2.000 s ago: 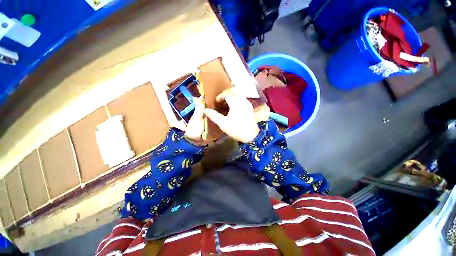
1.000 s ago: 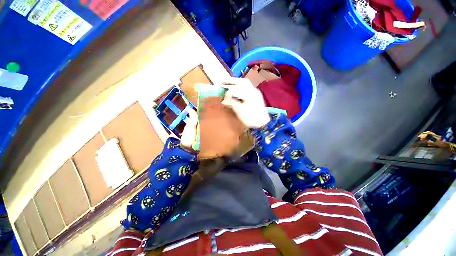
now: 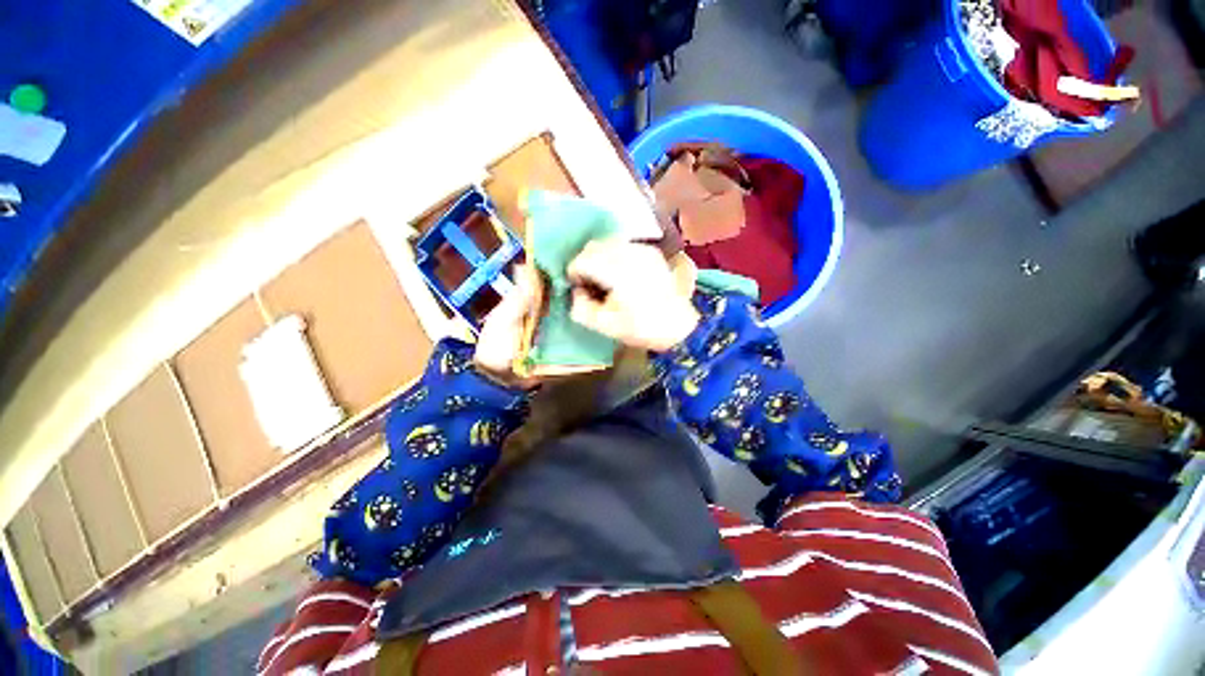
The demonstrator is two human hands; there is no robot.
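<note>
Both hands hold a greenish and tan piece (image 3: 571,324) in front of the apron. My right hand (image 3: 637,293) is on its right side, the fingers curled over the greenish face. My left hand (image 3: 506,330) grips its left edge, partly hidden by the piece. The blue cutting die (image 3: 468,254) lies on the stack just beyond my left hand. A small stack of cream cut panels (image 3: 290,383) lies on the brown cut-out openings (image 3: 230,429) to the left.
The cutting board's (image 3: 238,561) front edge runs along the left. The blue press (image 3: 79,79) is at upper left. The scrap bucket (image 3: 829,218) with maroon and tan scraps stands beside the board's right corner. A second bucket (image 3: 912,126) stands farther right.
The brown face seen one second ago has given way to a greenish face in my hands. A tan piece now shows on top of the maroon scraps in the near bucket.
</note>
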